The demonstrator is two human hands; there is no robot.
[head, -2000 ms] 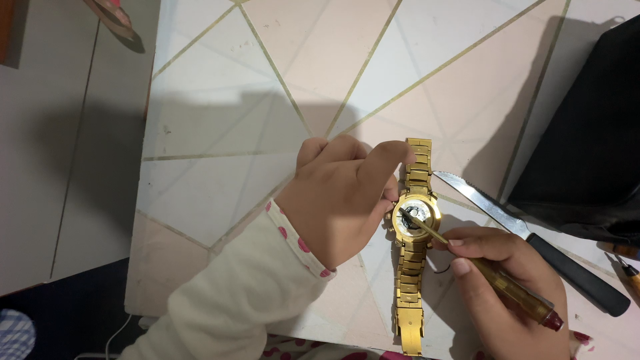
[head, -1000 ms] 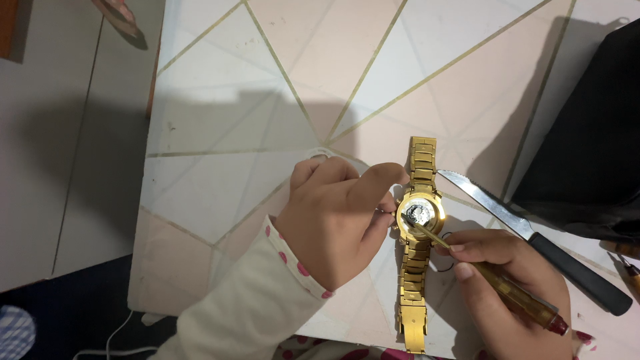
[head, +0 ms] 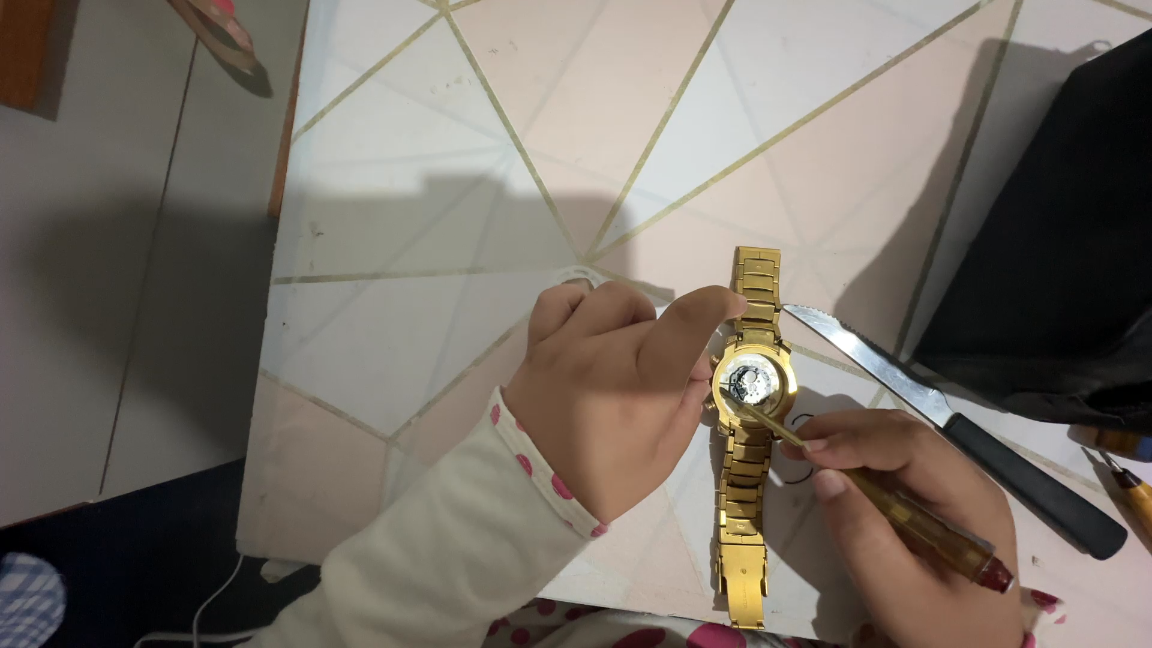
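Observation:
A gold-coloured wristwatch lies face down with its metal bracelet stretched out, its case back off and the movement showing. My left hand is at the left of the case, thumb and fingertips by the crown, the index finger reaching to the bracelet's upper links; what the fingertips grip is partly hidden. In my right hand is a small screwdriver with a translucent amber handle and a red end, its tip inside the lower left of the open case. A thin dark ring lies partly under my right fingers.
A serrated knife with a black handle lies right of the watch, its tip close to the bracelet. Beyond it stands a large black object. An orange-handled tool lies at the right edge. The table ends on the left above the floor.
The screwdriver's tip stays within the open watch case. Both hands remain around the watch, with only slight shifts.

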